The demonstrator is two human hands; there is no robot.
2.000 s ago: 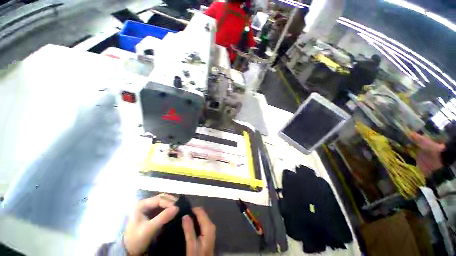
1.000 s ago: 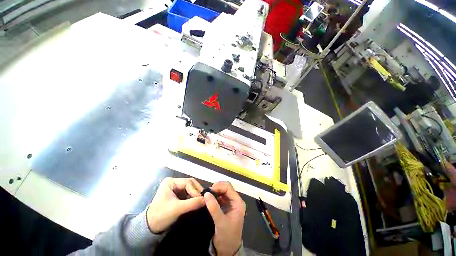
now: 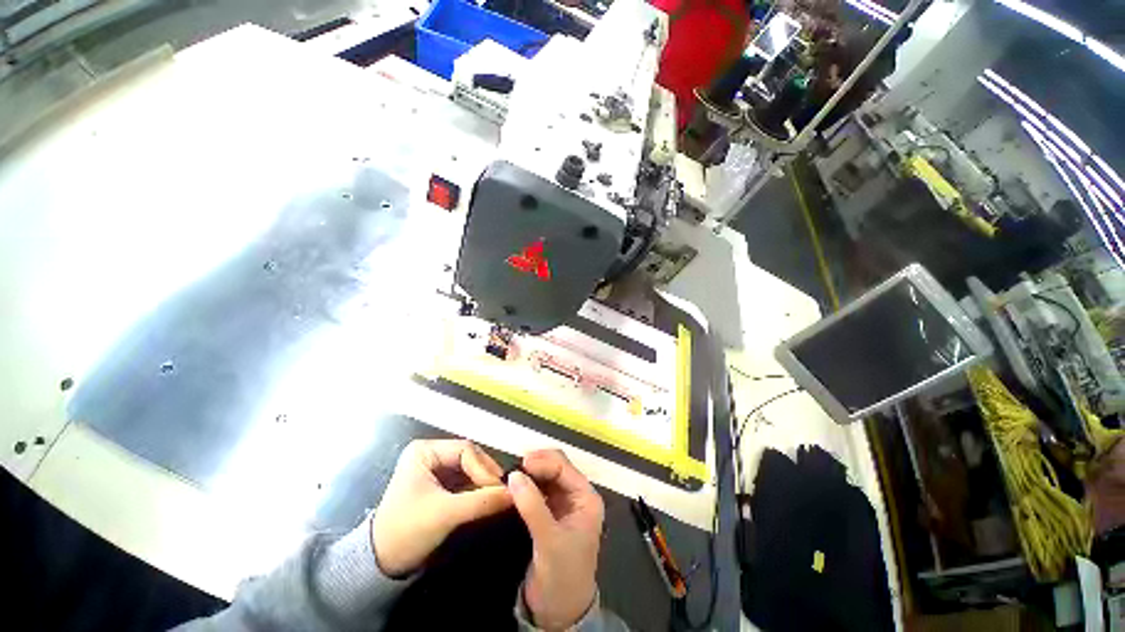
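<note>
My left hand and my right hand meet at the fingertips in front of the template. Both pinch a small folded part of a black garment piece, which hangs down between my wrists. The fold is mostly hidden by my fingers. The pale template with slots, reddish lines and yellow tape lies beyond my hands. The sewing machine head, with a red logo on its dark grey cover, stands above the template's left part.
An orange-and-black slim tool lies right of my hands. A black pile with a small yellow sticker lies below the screen. A metal plate is at left. A red switch, blue bin and person in red are beyond.
Since two seconds ago the view has shifted, so the machine sits further right. My fingertips have come together on the small black fold. Over the last second my hands have hardly moved.
</note>
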